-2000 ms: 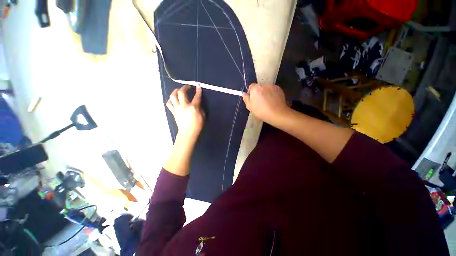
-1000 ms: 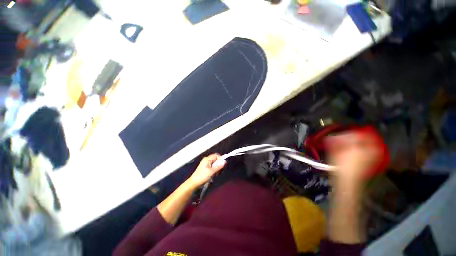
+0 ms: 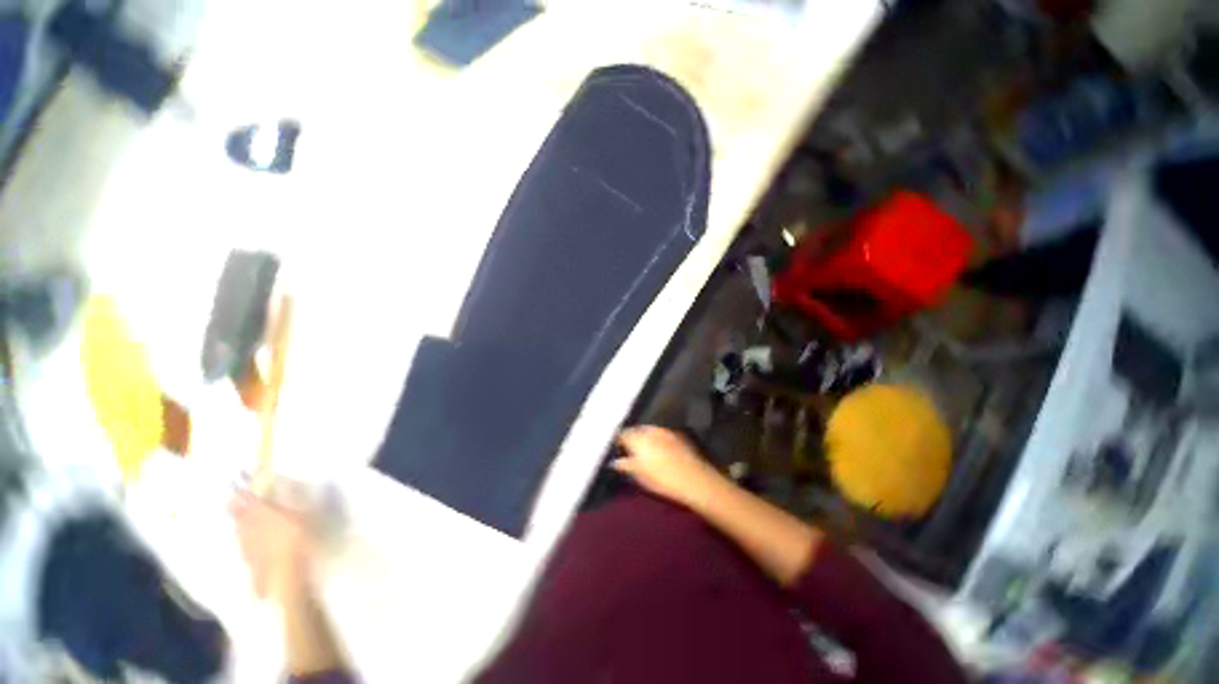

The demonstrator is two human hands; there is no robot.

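The dark navy cloth piece lies flat on the pale table, rounded end at the top, with thin pale chalk lines and a step at its lower left. The yellow-brown wooden ruler lies left of the cloth. My left hand is blurred at the ruler's lower end; whether it grips the ruler cannot be told. My right hand is off the table's near edge, below and right of the cloth, fingers curled; what it holds, if anything, cannot be told. The tape measure cannot be made out.
A dark oblong block and yellow curved pieces lie at the left. A black phone holder and a blue-grey cloth square are farther back. A red stool and a yellow-topped stool stand right of the table.
My hands have gone from stretching the white tape across the cloth, to holding it off the table, to being wide apart. My left hand has moved left to the ruler.
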